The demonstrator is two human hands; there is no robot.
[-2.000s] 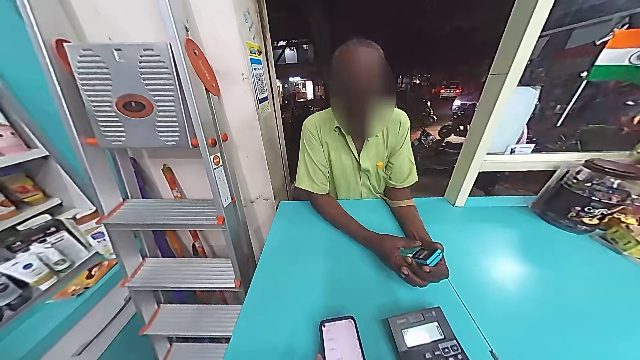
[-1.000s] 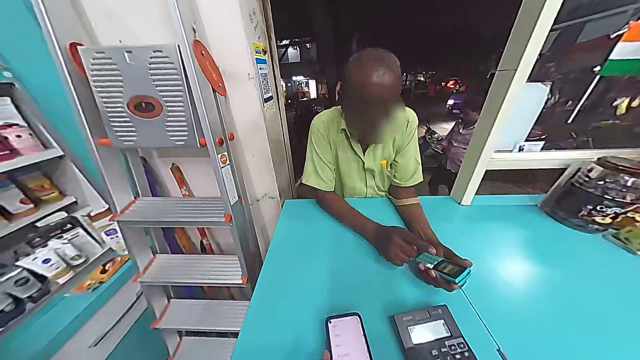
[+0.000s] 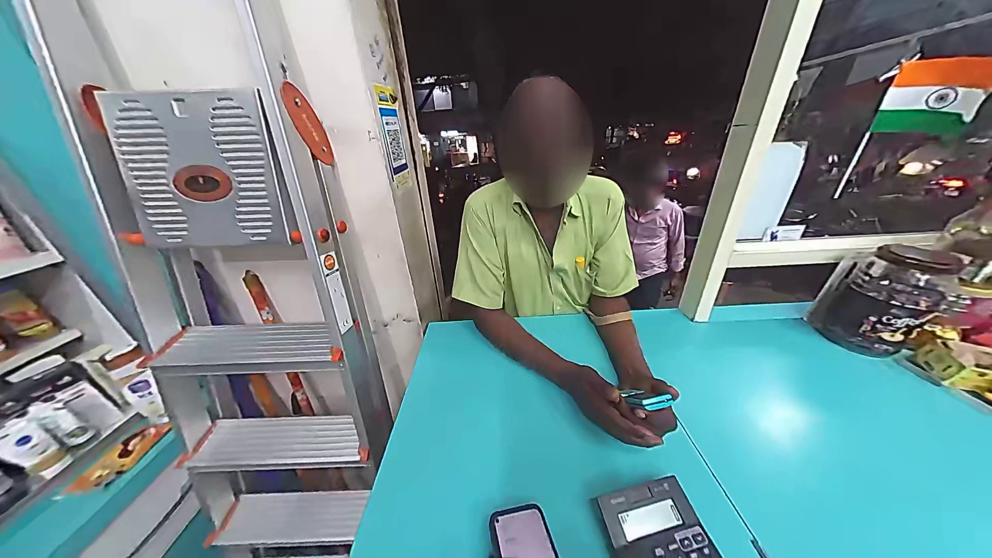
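Note:
Neither my left hand nor my right hand can be made out. A smartphone [image 3: 524,533] with a lit screen lies at the bottom edge of the view, its lower end cut off. Just right of it, on the turquoise counter [image 3: 465,411], sits a dark grey desktop device [image 3: 651,518] with a display and buttons. Across the counter a person in a light green shirt [image 3: 550,256] leans on their forearms. Their two hands hold a small teal-edged mobile phone [image 3: 649,400] above the counter.
An aluminium stepladder [image 3: 248,345] stands at the left, beside shelves [image 3: 46,349] of packaged goods. A plastic jar [image 3: 883,298] and packets [image 3: 953,364] stand at the counter's right end. Behind the frame post [image 3: 748,163] hangs a small flag [image 3: 930,97]. Another person [image 3: 657,232] stands outside.
The person across has tilted the small phone flatter and shifted their fingers around it. The person outside has moved left, closer behind the green-shirted person.

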